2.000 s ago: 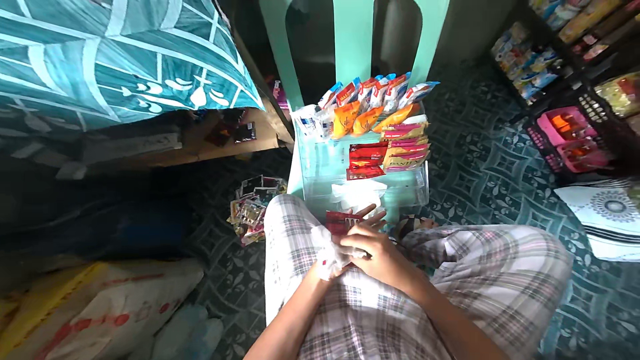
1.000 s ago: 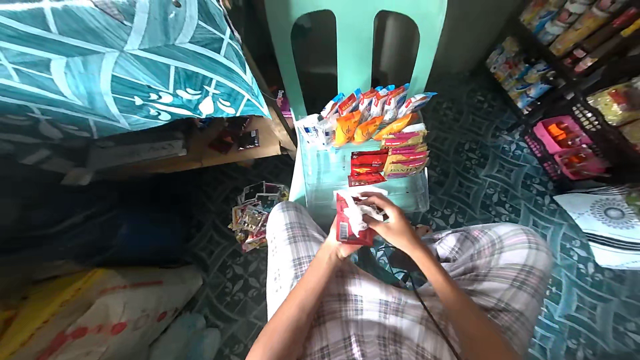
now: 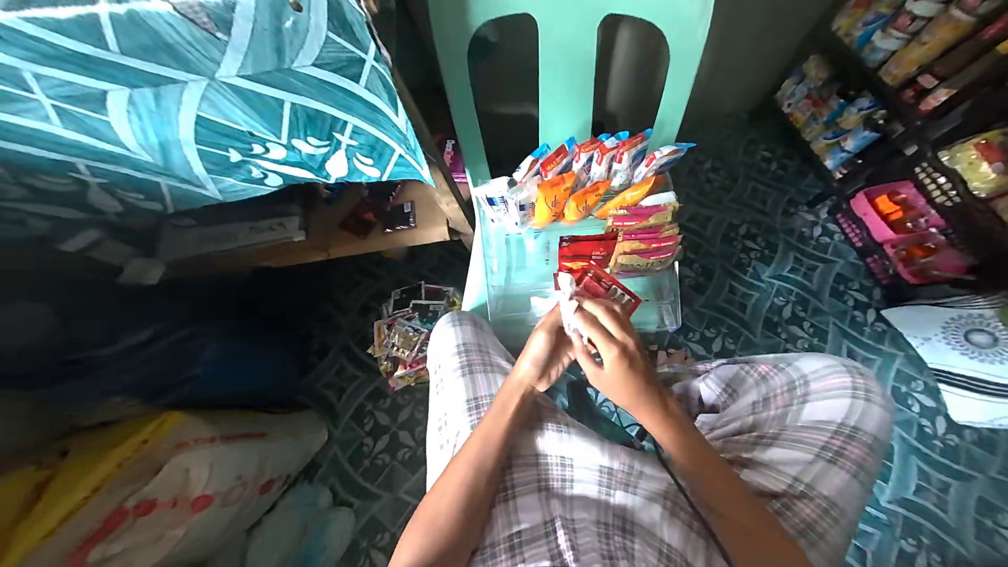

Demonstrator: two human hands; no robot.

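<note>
Between my knees and the seat of a green plastic chair, my left hand (image 3: 547,350) and my right hand (image 3: 614,346) meet around a crumpled white tissue (image 3: 568,303). Both sets of fingers pinch the tissue. A red sachet (image 3: 605,287) shows just beyond my fingers; whether a hand also holds it is unclear. On the chair seat, a clear plastic tray (image 3: 508,268) bears red packets (image 3: 584,250), gold and pink packets (image 3: 646,240), orange packets (image 3: 554,198) and red, white and blue sachets (image 3: 630,153) in rows.
A pile of small packets (image 3: 408,335) lies on the patterned floor at left. The green chair back (image 3: 565,87) rises beyond the tray. Left are a cloth-covered table (image 3: 213,94) and a white sack (image 3: 213,472); right, a pink basket (image 3: 894,213) and a white cloth (image 3: 957,346). A dark cable crosses my lap.
One second ago the red sachet was upright in my left hand, with the white tissue against it. Now it lies tilted beyond my fingers, and both hands are on the tissue.
</note>
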